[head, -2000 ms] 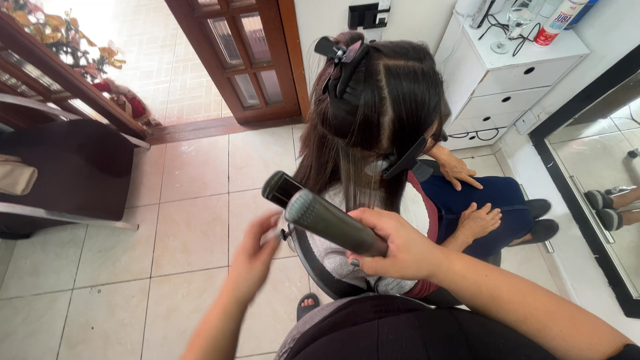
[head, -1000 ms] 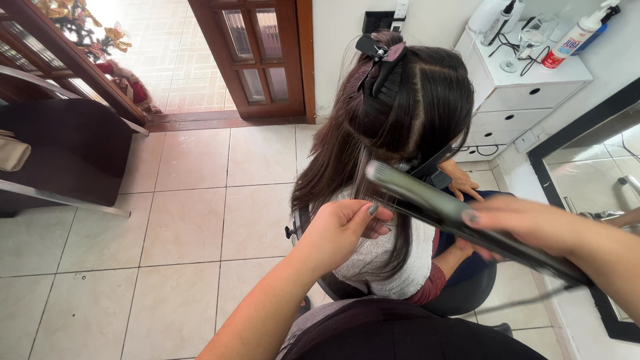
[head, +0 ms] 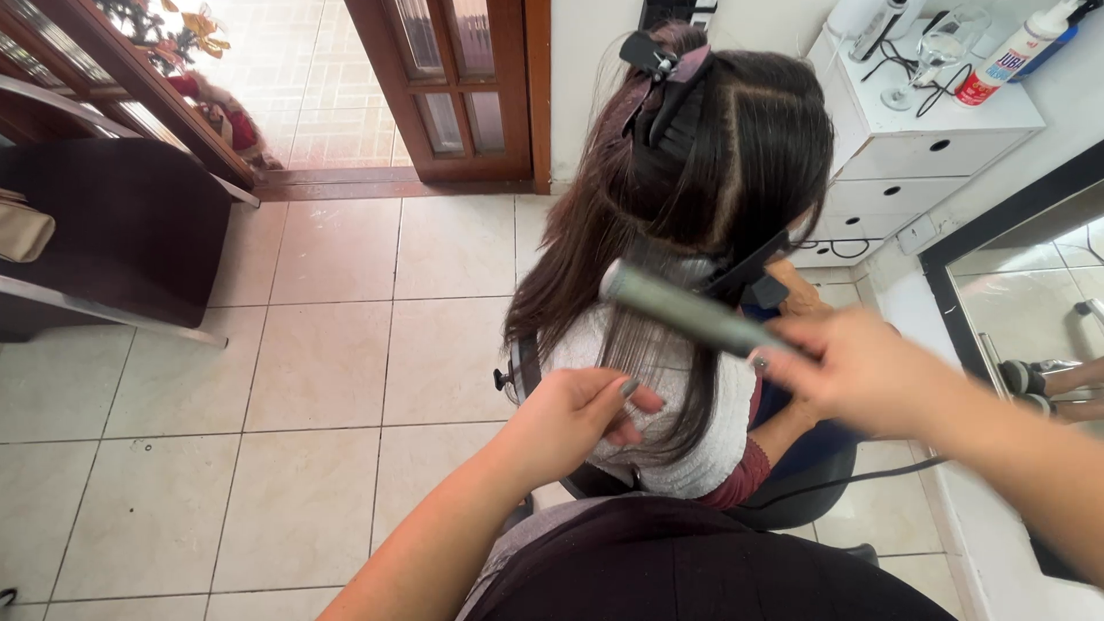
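My right hand [head: 849, 366] grips a dark green hair straightener [head: 690, 310], blurred, its tip pointing up and left across a strand of hair. Whether its plates are closed on the hair, I cannot tell. Below and left of it, my left hand [head: 595, 414] is beside the lower strand [head: 647, 345], fingers curled; whether they pinch any hair is unclear. The long dark hair [head: 776, 129] belongs to a seated person with a white towel [head: 561, 345] over the shoulders. A black hair clip [head: 668, 82] holds hair at the crown, and another dark clip [head: 750, 263] hangs by the face.
A white drawer cabinet [head: 940, 159] at the upper right bears a bottle [head: 1009, 65], a glass [head: 944, 43] and cables. A black-framed mirror [head: 949, 293] leans at the right. A dark chair [head: 112, 224] stands at the left, near a wooden door [head: 470, 86]. A power cord [head: 862, 474] runs below my right arm.
Since two seconds ago, my left hand has moved right, towards the hair. The straightener, earlier pointing up-left beside the hair, now lies across the strand. Since one second ago, its handle has swung upward.
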